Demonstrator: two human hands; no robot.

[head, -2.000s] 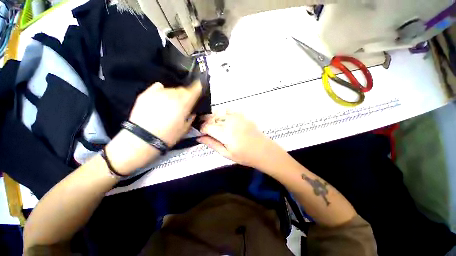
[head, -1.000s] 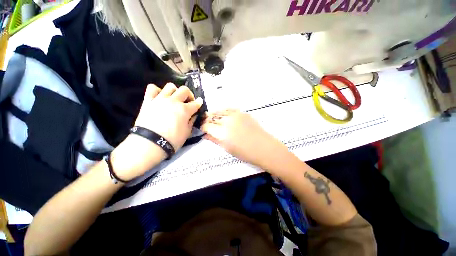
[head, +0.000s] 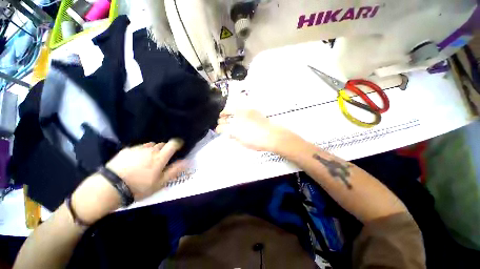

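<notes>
The black garment panel [head: 163, 105] with pale grey-white patches [head: 84, 113] lies bunched left of the needle, its right edge close to the presser foot [head: 223, 86]. My left hand [head: 145, 171] lies on the near edge of the black cloth, thumb and fingers spread and slightly blurred; whether it pinches any cloth is unclear. My right hand [head: 245, 128] has its fingertips at the cloth's edge just in front of the presser foot, pinching it there. The off-white sewing machine [head: 295, 31] stands above.
Scissors [head: 353, 100] with one red and one yellow handle loop lie right of the needle, blades pointing up-left. A lime green tray [head: 79, 26] with a pink item stands at upper left. A yellow strip [head: 32, 207] crosses the left table edge. Green cloth [head: 455, 184] hangs at right.
My left hand has moved from near the presser foot down and left. The black cloth has shifted and bunched, its patches changing shape. My right hand stays near the foot. The view has shifted.
</notes>
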